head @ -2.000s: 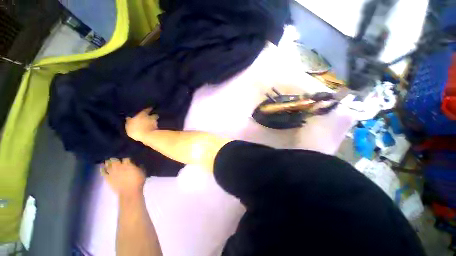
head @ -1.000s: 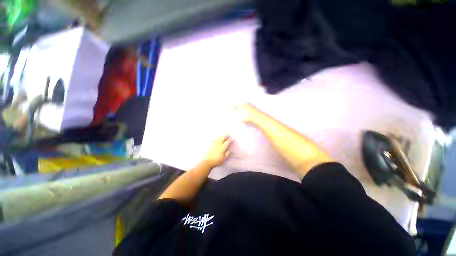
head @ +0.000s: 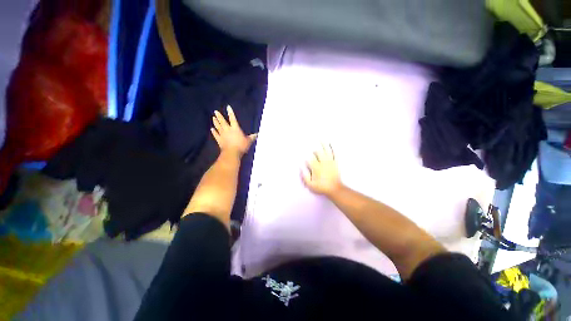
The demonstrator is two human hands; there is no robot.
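My left hand (head: 231, 134) lies with spread fingers on a black garment heap (head: 150, 157) beside the left edge of the pale pink-lilac ironing table (head: 369, 119). It does not visibly grip the cloth. My right hand (head: 322, 172) is over the pale table cover, fingers apart, holding nothing. More black garments (head: 476, 106) lie heaped on the right end of the table. The dark steam iron (head: 477, 217) rests at the table's near right end.
A long grey padded shape (head: 350, 28) runs along the far side. Red material (head: 59, 81) and blue bars (head: 128, 63) are at the left. Yellow-green cloth (head: 516, 15) hangs at the upper right. A pale blue container (head: 543, 288) holds cloth at the lower right.
The view has swung from the right-hand garment heap towards the left. My hands came off the black cloth, then my left hand moved left onto another black heap. The iron stays on the table.
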